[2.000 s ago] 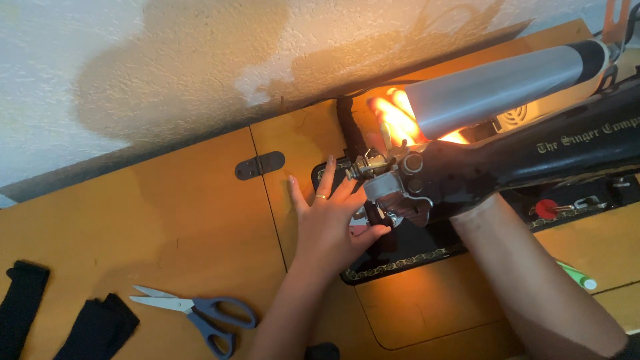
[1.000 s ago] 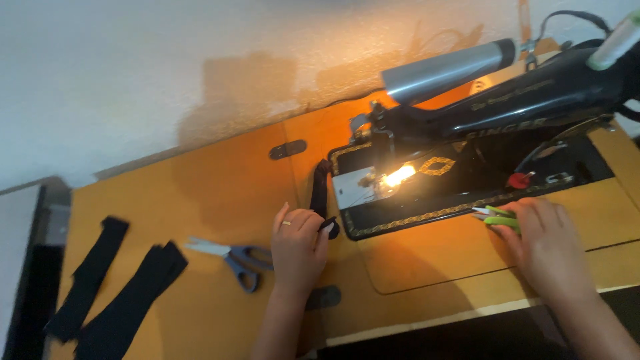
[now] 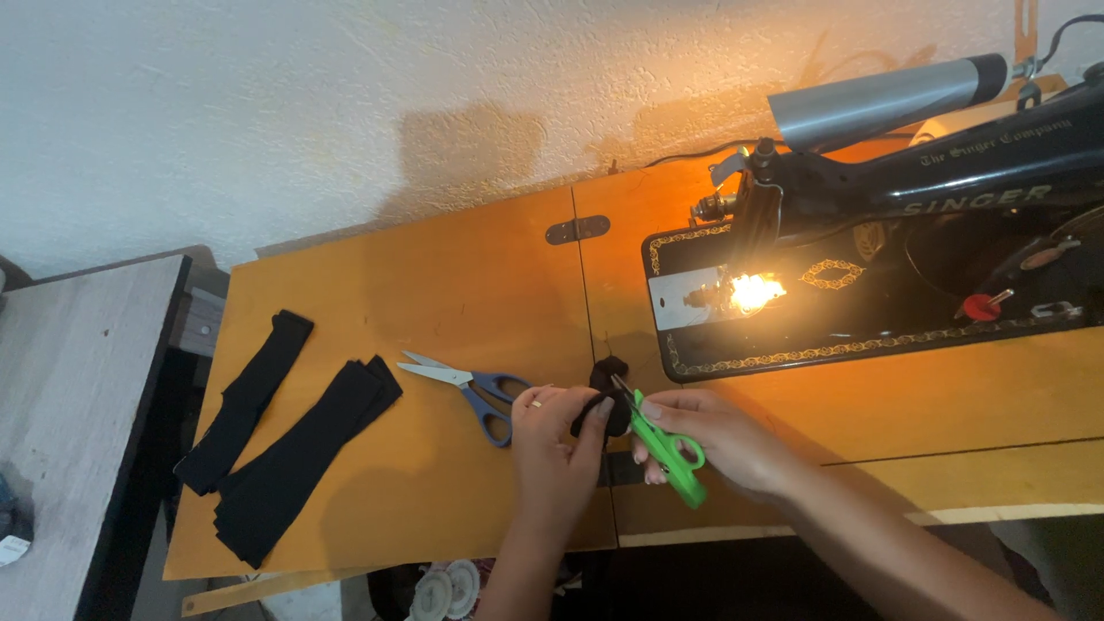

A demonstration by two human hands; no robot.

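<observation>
My left hand point(image 3: 561, 431) pinches a piece of black fabric point(image 3: 611, 412) over the wooden sewing table, left of the Singer sewing machine point(image 3: 914, 190). In my right hand point(image 3: 707, 427) are green thread snips point(image 3: 668, 448), their tips touching or very near the fabric; whether the blades are closed cannot be told. Blue-handled scissors point(image 3: 474, 384) lie with blades slightly apart, just left of my left hand. Farther left lie strips of black fabric point(image 3: 297, 457), stacked, and another black strip point(image 3: 250, 397) beside them.
The machine's lamp point(image 3: 755, 293) glows near the needle area. A grey cylinder point(image 3: 888, 99) is above the machine arm. A textured wall point(image 3: 302, 112) rises behind the table. Another table point(image 3: 69, 362) stands at the left, and white spools point(image 3: 444, 591) show below the front edge.
The black fabric has left the sewing machine's edge with my left hand. My right hand has brought the green snips leftward from the machine's front edge to the fabric.
</observation>
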